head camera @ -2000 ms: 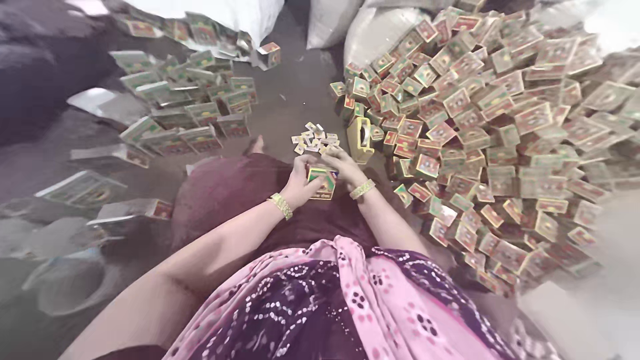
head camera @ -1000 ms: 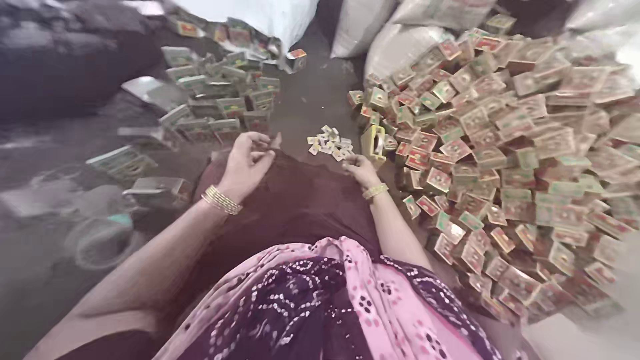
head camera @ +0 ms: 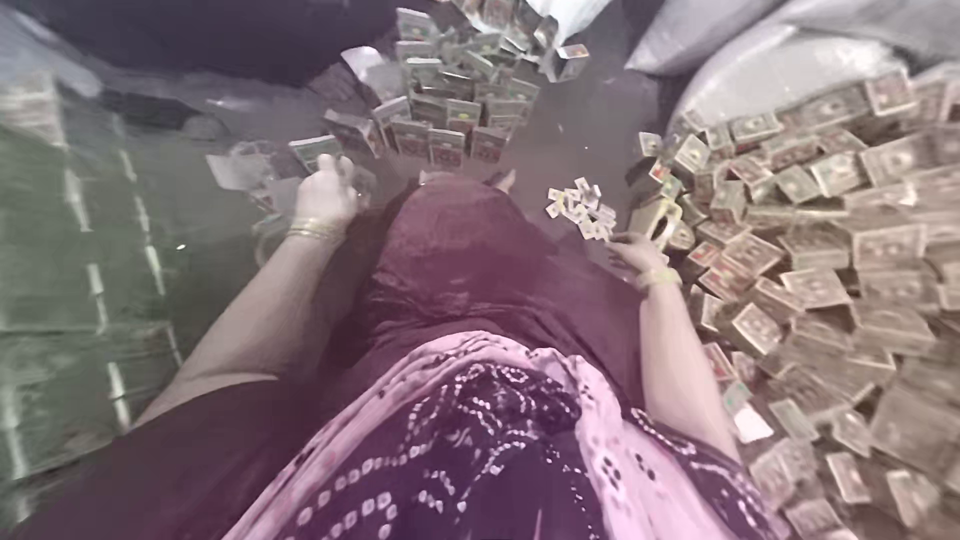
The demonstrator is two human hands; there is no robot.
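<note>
My left hand (head camera: 326,196), with bangles at the wrist, is raised at left with bent fingers. Its fingertips overlap the lower edge of a green-topped printed box (head camera: 313,148); blur hides whether they grip it. Close to the right knee, my right hand (head camera: 637,253) reaches over the dark cloth of the lap, fingers apart. Its fingertips are beside a loose cluster of small pale printed pieces (head camera: 583,210). A yellow object with a loop-like opening (head camera: 661,223) lies just behind that hand, against a large heap of small printed boxes (head camera: 817,289).
More printed boxes (head camera: 448,146) stand in rough rows on the dark floor beyond the knees. Pale sacks (head camera: 795,75) lie at the upper right, a white sheet or bag (head camera: 574,15) at the top. Blurred clear plastic (head camera: 247,176) is left of my left hand.
Both hands were together at a green and yellow box two seconds ago, then parted. My left hand has moved out to the left; my right hand stays by the pale pieces. The view has swung left.
</note>
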